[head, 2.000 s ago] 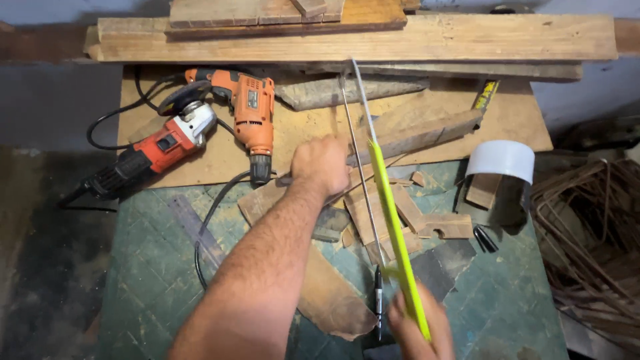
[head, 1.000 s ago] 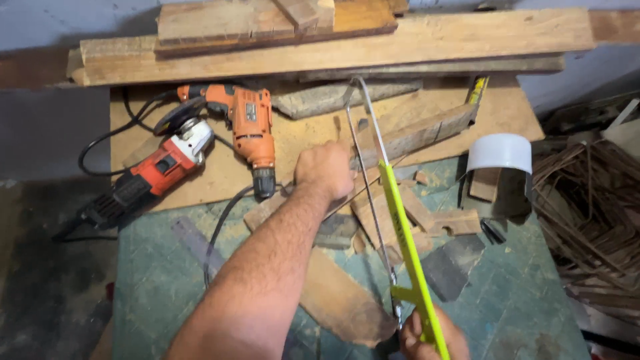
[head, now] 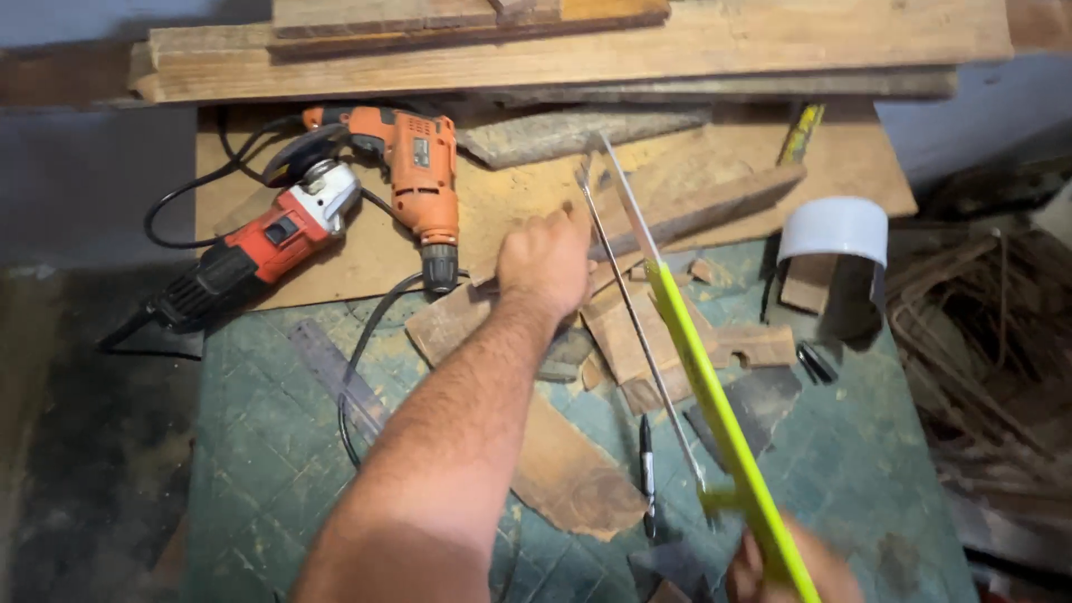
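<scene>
My right hand (head: 791,557), at the bottom right, grips a hacksaw (head: 712,368) with a lime-green frame; the frame hides part of the fingers. Its thin blade slants up and away, its far part over a long wooden piece (head: 712,205). My left hand (head: 548,260) is closed on the near end of that piece and presses it on the brown board (head: 310,272). The blade passes just right of my left hand. Whether its teeth touch the wood I cannot tell. Wood offcuts (head: 645,335) lie below the blade, and a black marker (head: 647,477) is left of the saw frame.
An orange drill (head: 423,176) and a red angle grinder (head: 268,243) with cables lie at the left. Long planks (head: 586,54) span the back. A white curved piece (head: 833,226), a metal ruler (head: 339,373) and a tape measure (head: 801,134) are around the work.
The right hand and hacksaw have shifted between frames, with the saw's handle end now farther right of the marker. The left hand keeps its hold on the wood.
</scene>
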